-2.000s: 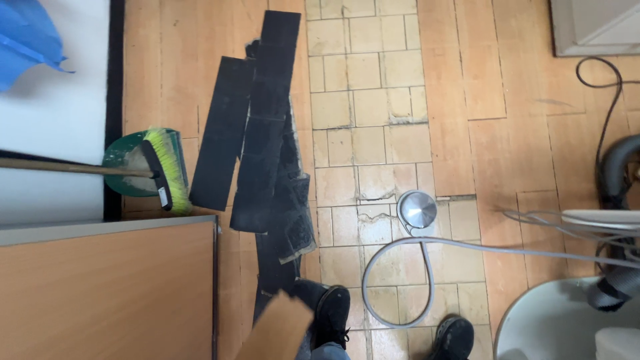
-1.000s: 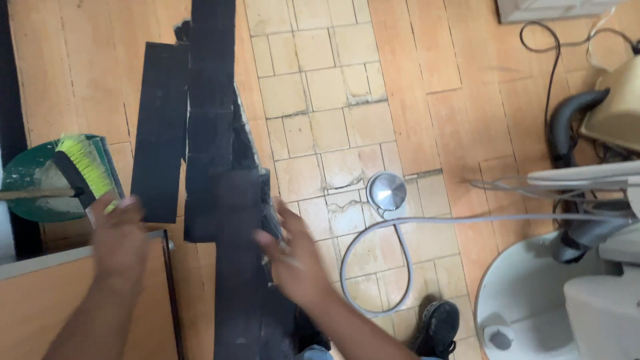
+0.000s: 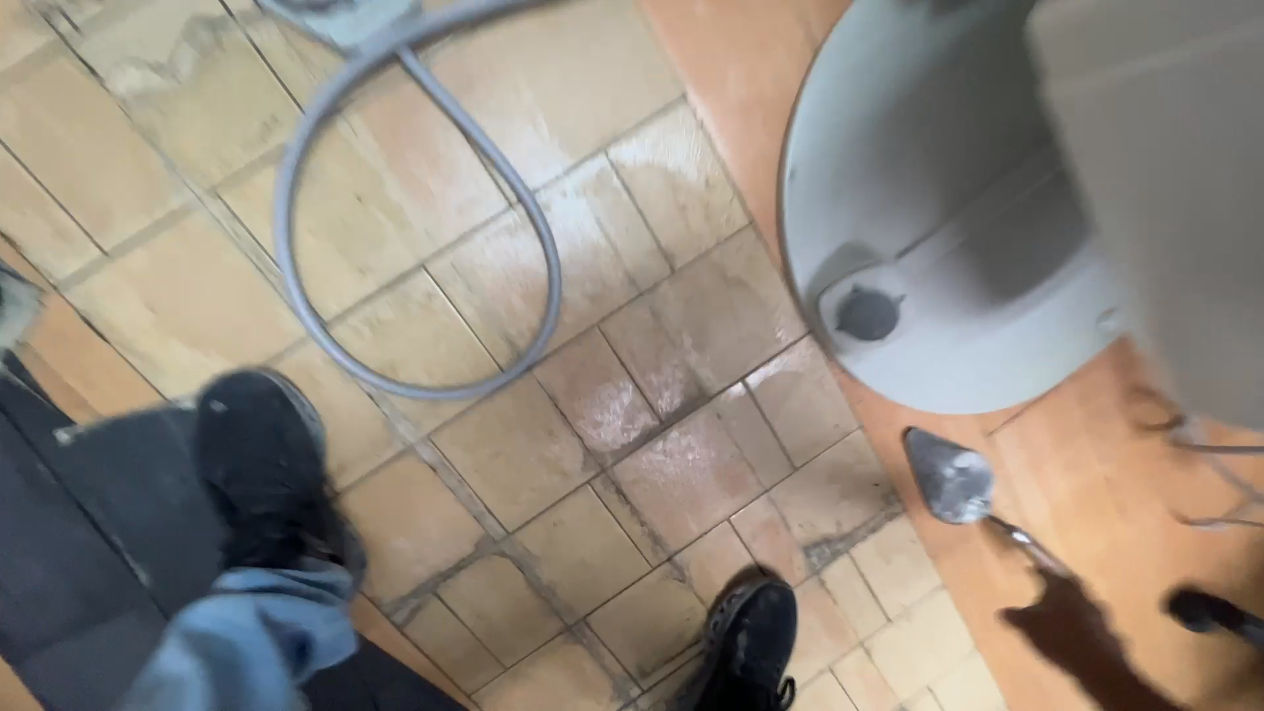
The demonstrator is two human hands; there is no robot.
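Observation:
My right hand (image 3: 1071, 617) is at the lower right with its fingers around the handle end of a pointed trowel (image 3: 950, 479). The trowel's metal blade is smeared with pale material and points up and left, over the orange wood floor. The hand covers the handle and looks dark and blurred. My left hand is out of view. Black floor strips (image 3: 69, 513) lie at the left, beside and under my shoe (image 3: 259, 444). My other shoe (image 3: 755, 632) rests on the beige tiles (image 3: 523, 449).
A grey hose (image 3: 553, 267) loops across the tiles. To the upper right stands a grey rounded base (image 3: 958, 380) with a dark round fitting, beneath a pale bulky object (image 3: 1165, 197). Thin cables (image 3: 1220, 449) and a dark blurred object (image 3: 1200, 610) are at the right edge.
The view has swung right and nearer the floor. A second ago both hands were over the black strips; now my right hand is at the trowel and my left hand has left the view.

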